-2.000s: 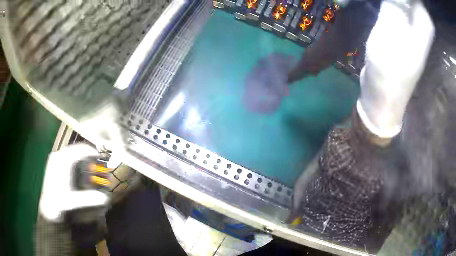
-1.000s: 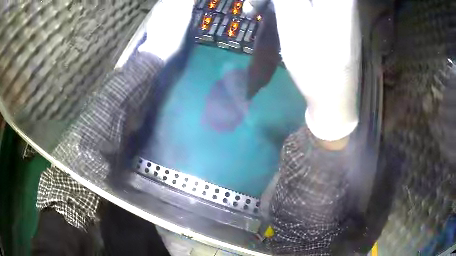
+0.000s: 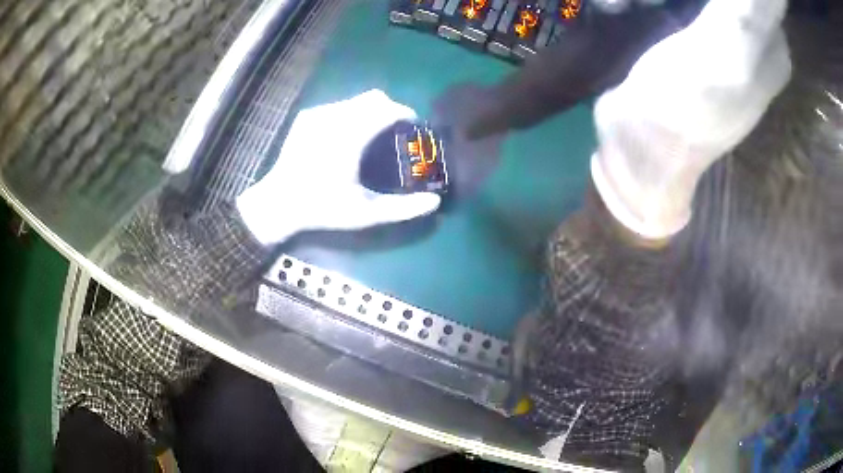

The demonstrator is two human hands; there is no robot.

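My left hand (image 3: 323, 166), in a white glove, grips a black coil component (image 3: 422, 157) with orange-copper wire between thumb and fingers, above the green mat (image 3: 416, 254). My right hand (image 3: 693, 115), also in a white glove, is at the upper right. A dark, blurred tapering shape (image 3: 555, 83) runs from it towards the held component; I cannot tell whether it is a tool or a shadow. The right fingers are bleached out at the top edge, so their grip is unclear.
More coil components (image 3: 476, 26) stand in rows along the mat's top edge. A perforated metal strip (image 3: 388, 312) lies along the near edge, a slotted grille (image 3: 268, 111) at the left. The clear shield's curved rim (image 3: 277, 377) crosses in front of the forearms.
My left hand has come from the top left down over the mat, now with a component in its fingers. My right hand sits further right in the picture; the view has shifted.
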